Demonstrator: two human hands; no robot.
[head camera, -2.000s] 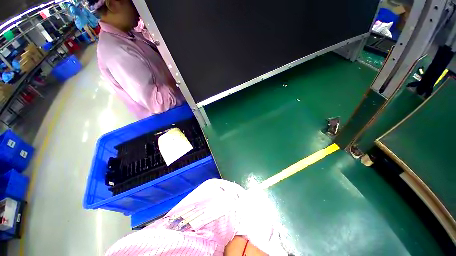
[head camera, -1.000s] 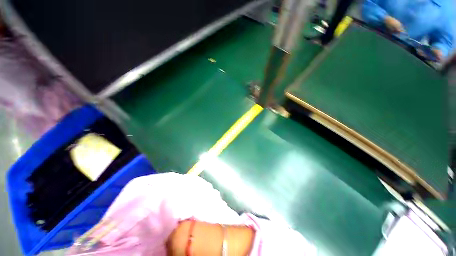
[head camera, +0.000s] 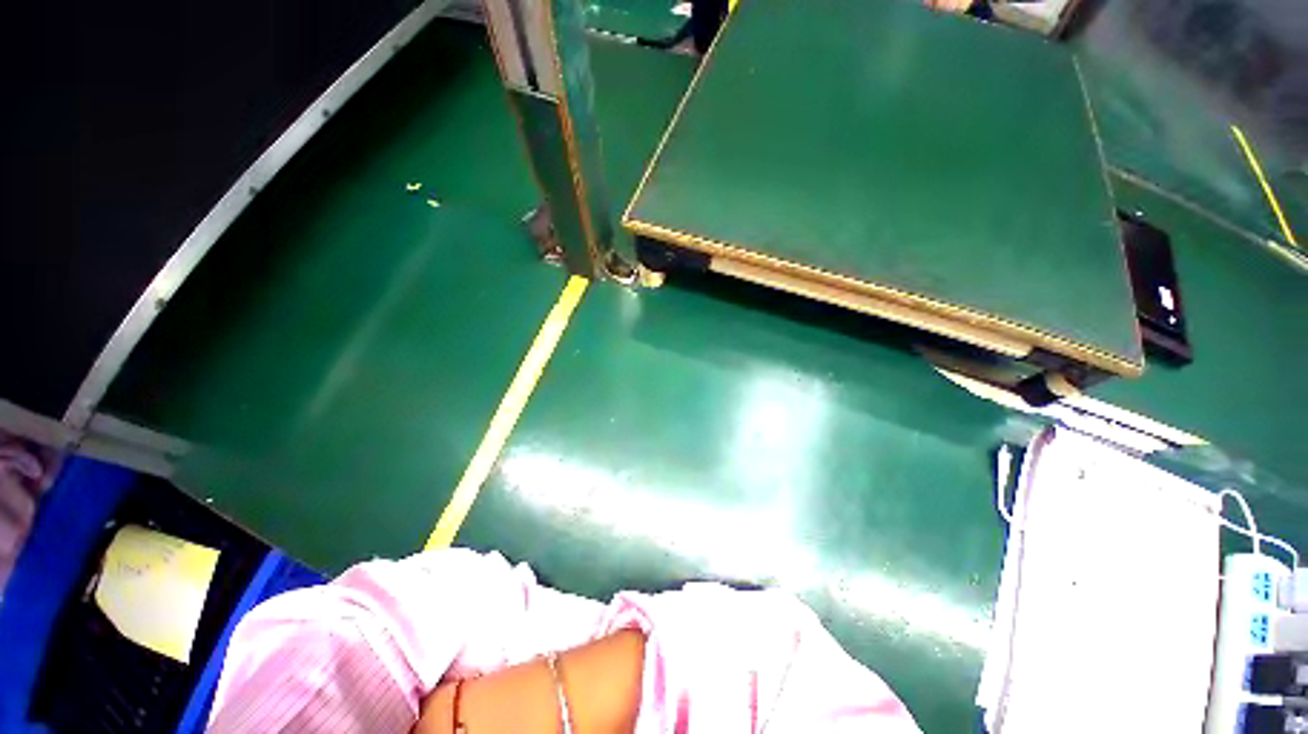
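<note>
Pink striped sleeves (head camera: 344, 631) fill the bottom middle of the view. A bare stretch of wrist or forearm (head camera: 574, 685) shows between the sleeve parts, with a red string and a thin bracelet on it. No fingers of my left or right hand are visible. Nearest in front lies the green bench top (head camera: 674, 488), with bright glare and a yellow tape strip (head camera: 514, 409). At lower left, the blue bin (head camera: 79, 495) holds black trays (head camera: 86, 663) with a cream paper slip (head camera: 158, 591) on top.
A green raised shelf (head camera: 889, 172) stands at the back, by a metal post (head camera: 552, 136). A black panel (head camera: 158, 158) fills the upper left. At right are white sheets (head camera: 1119, 588), a power strip (head camera: 1237, 631) with plugs and cables, and a dark flat object (head camera: 1155, 287).
The view has turned right. The bin and panel have shifted left, and the shelf, sheets and power strip have come further into view. The neighbour in blue is out of view.
</note>
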